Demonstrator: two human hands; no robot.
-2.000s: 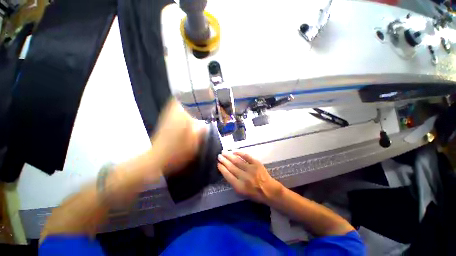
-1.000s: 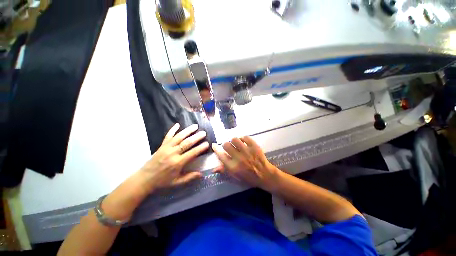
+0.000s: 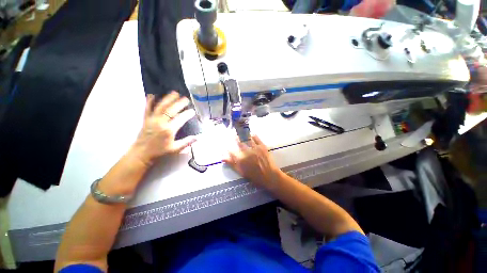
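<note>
A long black cut panel (image 3: 163,58) runs from the back of the table to the left end of the white lockstitch sewing machine (image 3: 299,66). My left hand (image 3: 161,128) lies spread and flat on the panel's near part, fingers apart. My right hand (image 3: 255,160) rests on the bed just right of the bright lamp light, near the needle area; I cannot tell whether its fingers hold cloth. The presser foot and needle are lost in the glare. The tension dial (image 3: 262,104) sits on the head front.
A stack of cut panels (image 3: 61,80) lies at the left. Black thread snips (image 3: 326,125) lie on the bed. The printed ruler (image 3: 197,202) follows the front edge. Grey and black cut pieces (image 3: 384,208) are heaped below right.
The panel's near end has moved away from the front edge towards the back. My left hand has moved back with it. The view has shifted, showing more of the machine's top.
</note>
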